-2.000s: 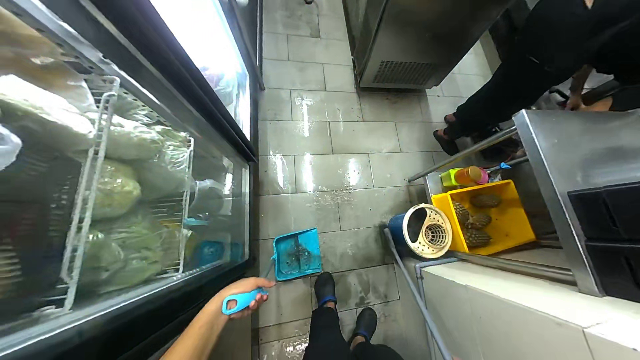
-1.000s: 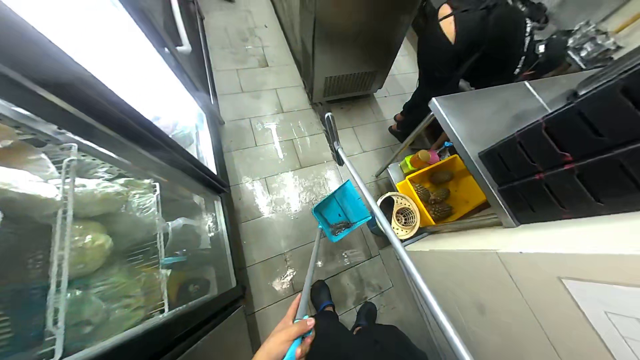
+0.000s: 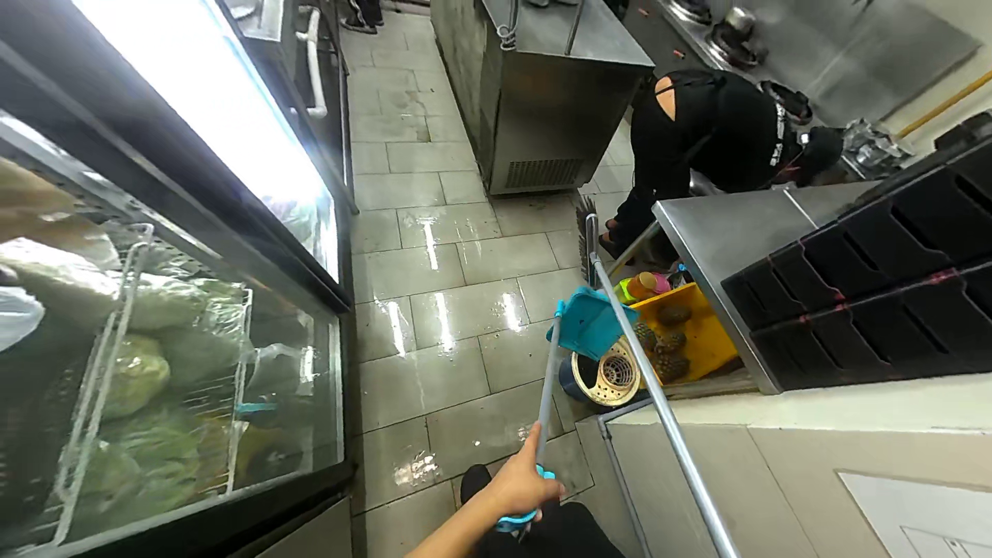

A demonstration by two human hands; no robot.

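Observation:
My left hand grips the blue-ended handle of a long-handled dustpan. The dustpan's turquoise pan is tilted above the edge of a dark mop bucket with a cream wringer basket. A long metal pole slants from the lower right to a dark bristled brush head beyond the pan. My right hand is out of view, so what holds the pole's near end cannot be seen.
A glass-door fridge lines the left. Right are a yellow crate with pineapples, a steel table and black crates. A person bends over beyond. A steel cabinet stands ahead on wet floor tiles.
The dustpan has moved from the floor beside the fridge to above the mop bucket, still in my left hand. The pole and brush came into view. The view has tilted up.

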